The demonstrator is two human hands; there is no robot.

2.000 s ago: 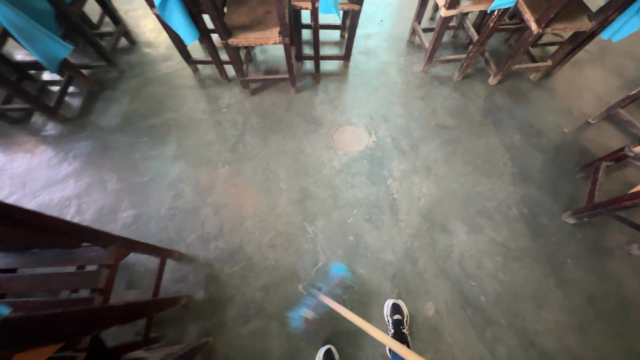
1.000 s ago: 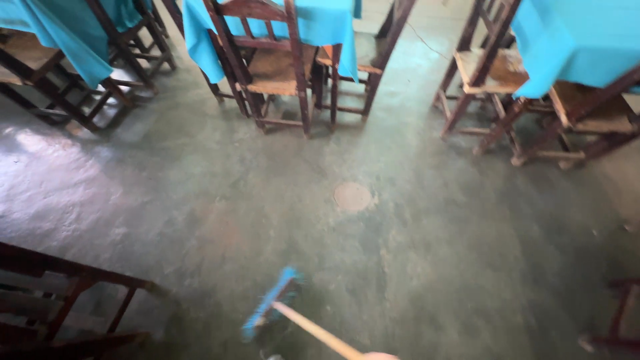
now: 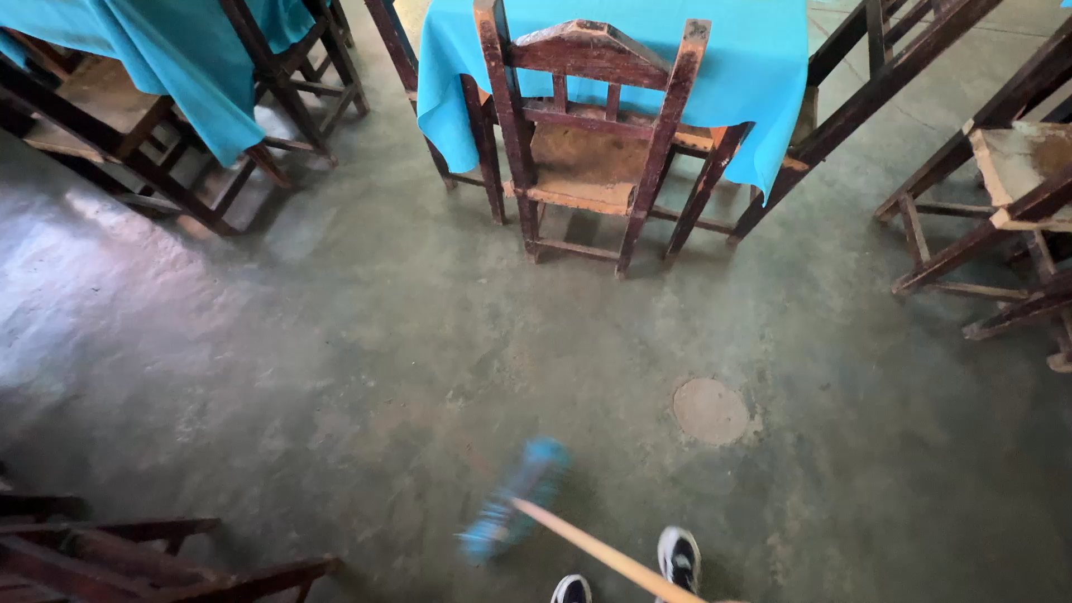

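Note:
A push broom with a blue head (image 3: 515, 500), blurred, is low on the concrete floor (image 3: 469, 352), left of the bottom middle. Its pale wooden handle (image 3: 607, 554) slants down to the right and leaves the bottom edge. A sliver of skin shows at the handle by that edge, too little to tell which hand it is or how it grips. Otherwise my hands are out of frame. My black and white shoes, the right one (image 3: 678, 559) and the left one (image 3: 573, 590), show on either side of the handle.
A wooden chair (image 3: 590, 167) stands ahead at a table with a blue cloth (image 3: 754, 84). More chairs stand at the left table (image 3: 184, 75) and at the right edge (image 3: 1026, 176). Dark wooden furniture (image 3: 126, 557) fills the lower left corner. A round pale patch (image 3: 710, 411) marks the floor.
The view has shifted, bringing the middle table and its chair more fully into frame. The broom head has moved over the floor and stays near my feet.

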